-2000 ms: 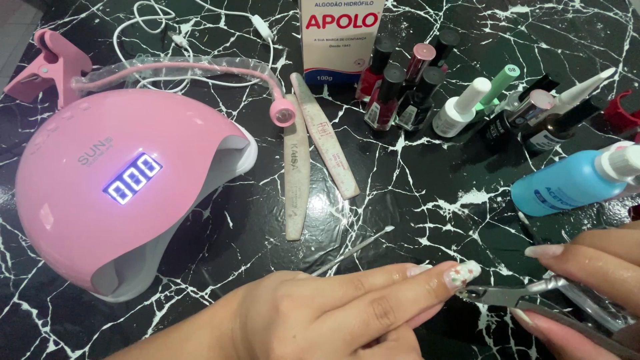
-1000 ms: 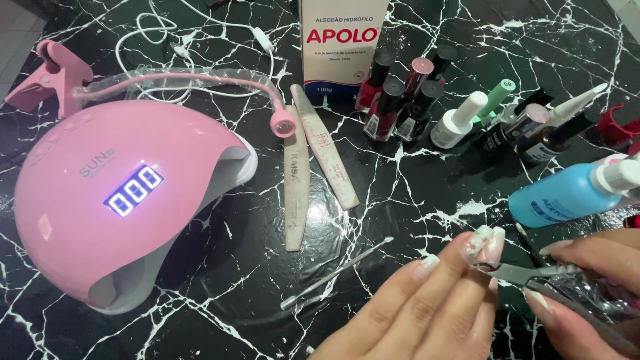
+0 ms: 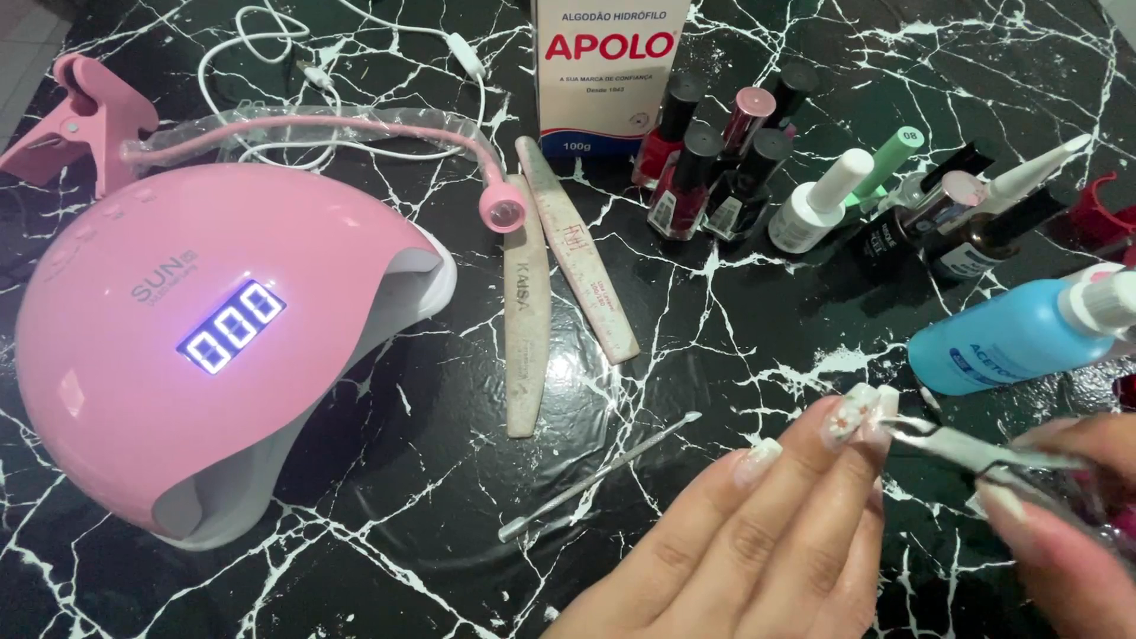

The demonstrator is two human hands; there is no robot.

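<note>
My left hand (image 3: 772, 541) is spread palm down at the lower right, with long light nails; one nail (image 3: 850, 415) bears a white flower design. It holds nothing. From the right edge, my right hand (image 3: 1065, 506) grips metal cuticle nippers (image 3: 967, 448), whose jaws are at the nail of the finger beside the flowered one. Whether the jaws touch the nail I cannot tell. Part of my right hand is blurred and cut off by the frame. A metal cuticle pusher (image 3: 599, 479) lies on the black marbled tabletop (image 3: 426, 568), left of my left hand.
At the left stands a pink nail lamp (image 3: 204, 337) with a lit display, a clip-on gooseneck light (image 3: 311, 129) behind it. Two nail files (image 3: 525, 328) lie mid-table. Behind are a cotton box (image 3: 608, 80), several polish bottles (image 3: 697, 182) and a blue acetone bottle (image 3: 1003, 342) at right.
My left hand, further left and lower two seconds ago with the pusher partly behind it, has turned so its fingers point more upward. The nippers' jaws have moved from the flowered nail's area to the neighbouring nail.
</note>
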